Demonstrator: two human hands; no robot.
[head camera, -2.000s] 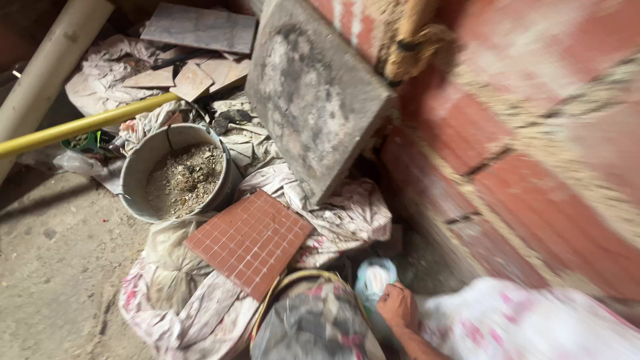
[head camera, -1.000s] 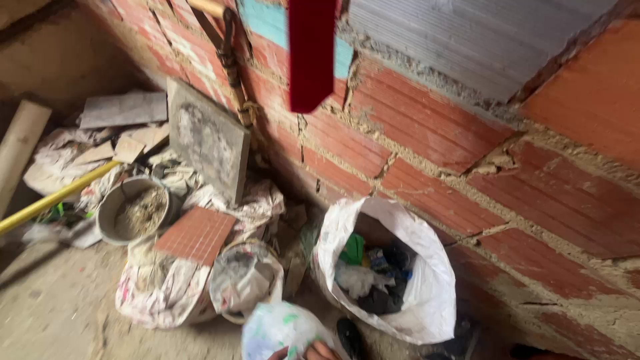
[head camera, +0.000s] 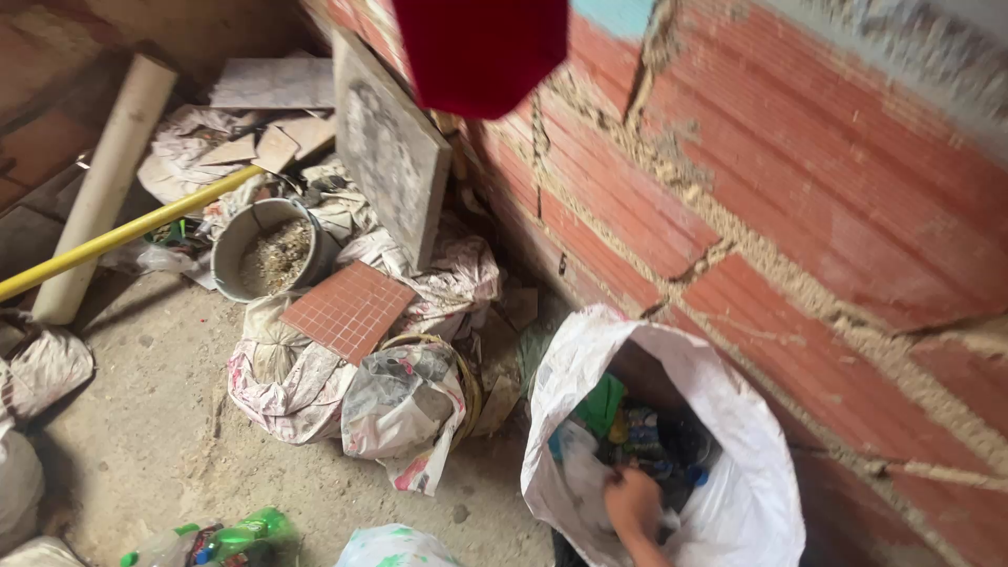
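My right hand (head camera: 632, 498) reaches down inside a large open white woven sack (head camera: 748, 402) beside the wall. Its fingers are at crumpled translucent plastic (head camera: 579, 465), and whether they grip it cannot be made out. Around it in the sack lie a green plastic piece (head camera: 602, 403), a blue bottle cap (head camera: 697, 475) and dark items. A white plastic bag with green marks (head camera: 394, 547) shows at the bottom edge, left of the sack. My left hand is out of view.
Plastic bottles (head camera: 244, 531) lie at the lower left. Along the wall are a bucket of rubble (head camera: 228, 256), a leaning slab (head camera: 390, 150), a red tile (head camera: 348, 311) and stuffed bags (head camera: 402, 409). A yellow pole (head camera: 126, 236) crosses a pale pipe (head camera: 110, 181). Something red (head camera: 488, 51) hangs above.
One second ago fingers were at the green-marked bag near the bottom edge; now my right hand is inside the white sack. The view has swung over since the first frame.
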